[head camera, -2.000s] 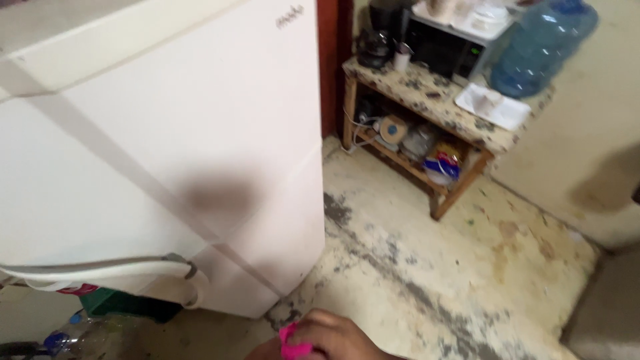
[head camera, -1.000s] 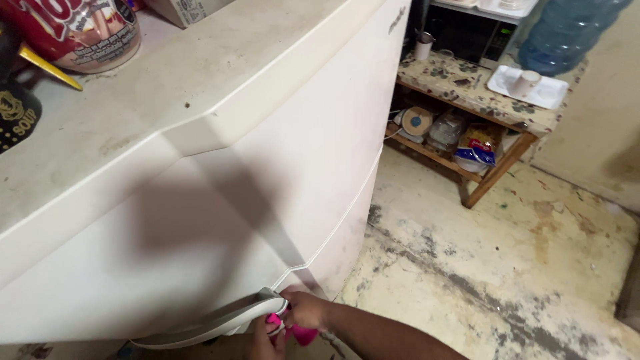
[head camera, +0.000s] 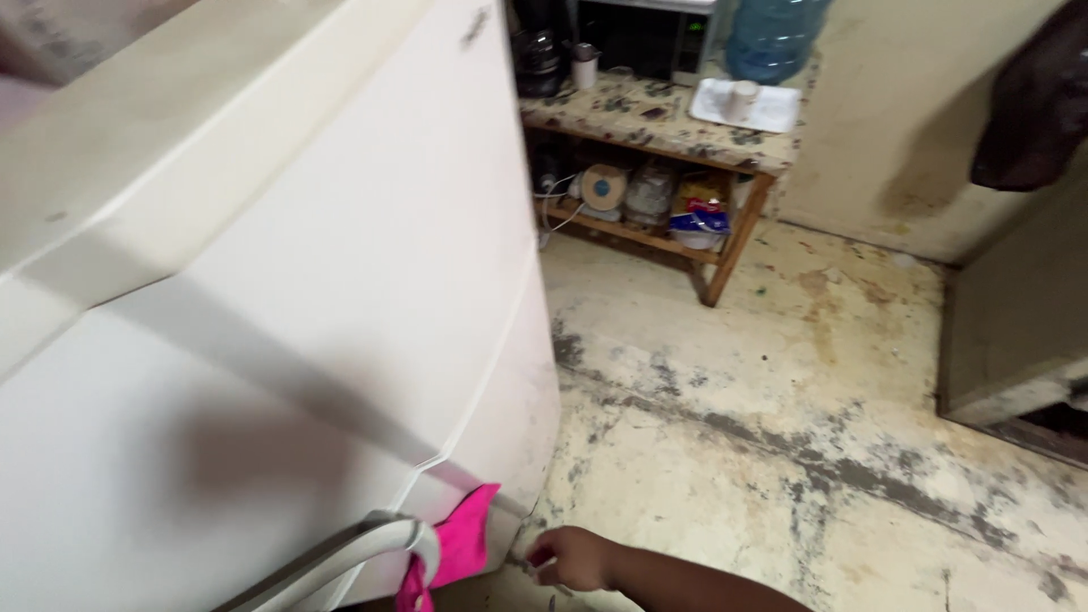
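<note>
A bright pink cloth (head camera: 463, 535) hangs from the end of the white curved door handle (head camera: 365, 548) of a white refrigerator (head camera: 340, 195), at the bottom of the head view. Just right of the cloth, apart from it, is my right hand (head camera: 571, 557), its fingers curled, with the forearm reaching in from the bottom edge. Whether something small is between its fingers cannot be made out. My left hand is out of view.
Beyond the refrigerator, a low wooden table (head camera: 659, 136) bears a microwave (head camera: 637, 38), a white foam tray (head camera: 748, 106) and a blue water jug (head camera: 775, 38). Its lower shelf holds packages. A grey cabinet (head camera: 1011, 314) stands at right on the stained floor (head camera: 765, 425).
A second ago both hands were at the handle's end with the pink cloth. Now the cloth hangs there, my right hand is away to the right, and my left hand has left the view.
</note>
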